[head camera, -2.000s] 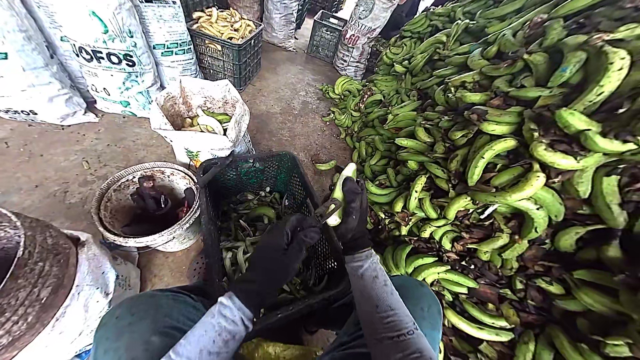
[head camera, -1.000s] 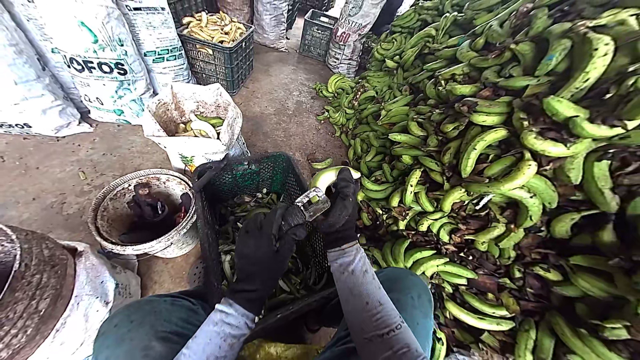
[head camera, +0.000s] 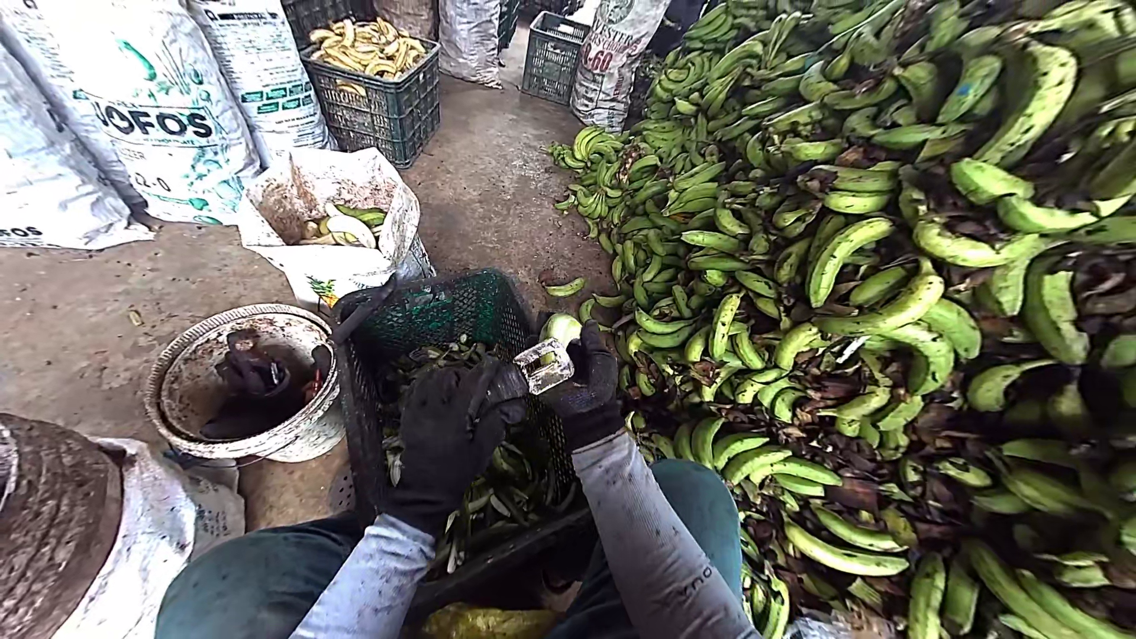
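My left hand (head camera: 448, 435), in a black glove, is closed around the dark handle of a peeling tool (head camera: 544, 366) with a pale, frame-like head. My right hand (head camera: 586, 377), also gloved, holds a partly peeled green plantain (head camera: 561, 329), mostly hidden by the fingers. The tool's head lies against or just in front of the fruit; contact cannot be told. Both hands are above a dark green plastic crate (head camera: 484, 306) between my knees, which holds green peels (head camera: 501, 461).
A large heap of green plantains (head camera: 852, 257) fills the right side. At left stand a dirty bucket (head camera: 306, 435) with dark contents and an open white sack (head camera: 311, 266) with peeled fruit. Farther back are a crate (head camera: 377, 111) of peeled plantains and full sacks (head camera: 169, 133).
Two seconds ago the pale fruit stood upright in my right hand; now it is tilted and largely behind the fingers. The tool's head has turned into plain view.
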